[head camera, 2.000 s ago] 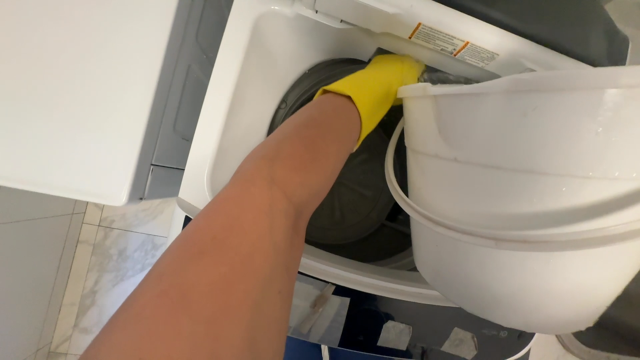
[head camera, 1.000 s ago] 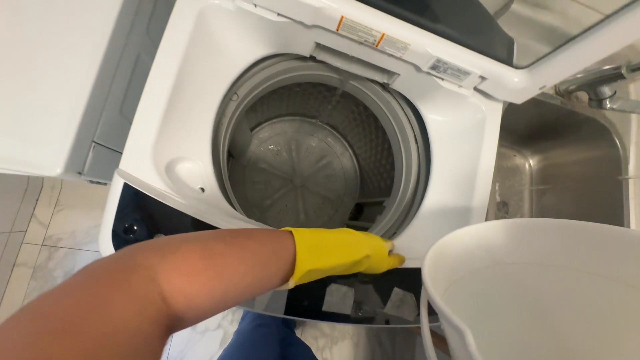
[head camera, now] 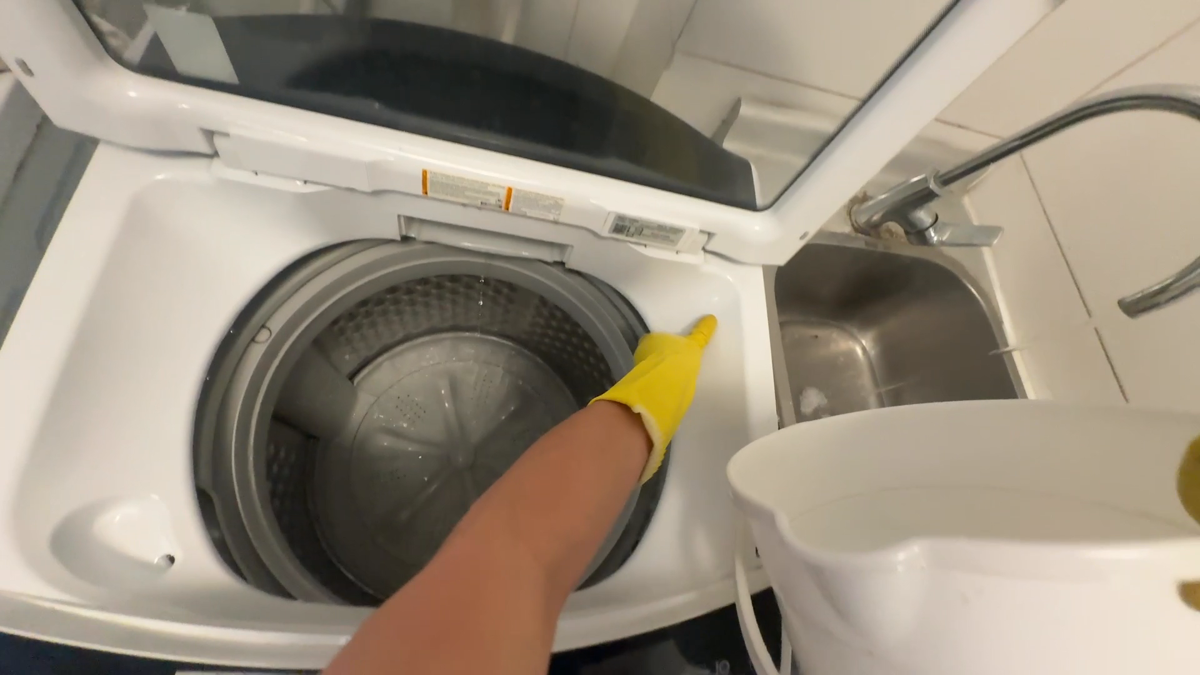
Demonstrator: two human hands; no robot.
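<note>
My left hand (head camera: 670, 370), in a yellow rubber glove, is at the white top panel (head camera: 741, 375) of a top-loading washing machine, right of the drum opening. One finger points up and right; the others are hidden. Beneath my forearm lies the metal drum (head camera: 450, 441), wet, with drops falling near its back wall. A white plastic bucket (head camera: 937, 600) with a pouring lip fills the lower right. At the right frame edge, parts of my gloved right hand (head camera: 1191, 483) show against the bucket, mostly cut off. Liquid seems to stand in the bucket.
The washer's lid (head camera: 469, 84), with a dark glass panel, stands raised behind the drum. To the right is a stainless steel sink (head camera: 891, 328) with a chrome faucet (head camera: 900, 206) and a curved spout. White wall tiles (head camera: 1059, 225) rise behind it.
My left hand has moved from the washer's front edge to the panel right of the drum. Two seconds ago it was at the back of the opening. The view has shifted.
</note>
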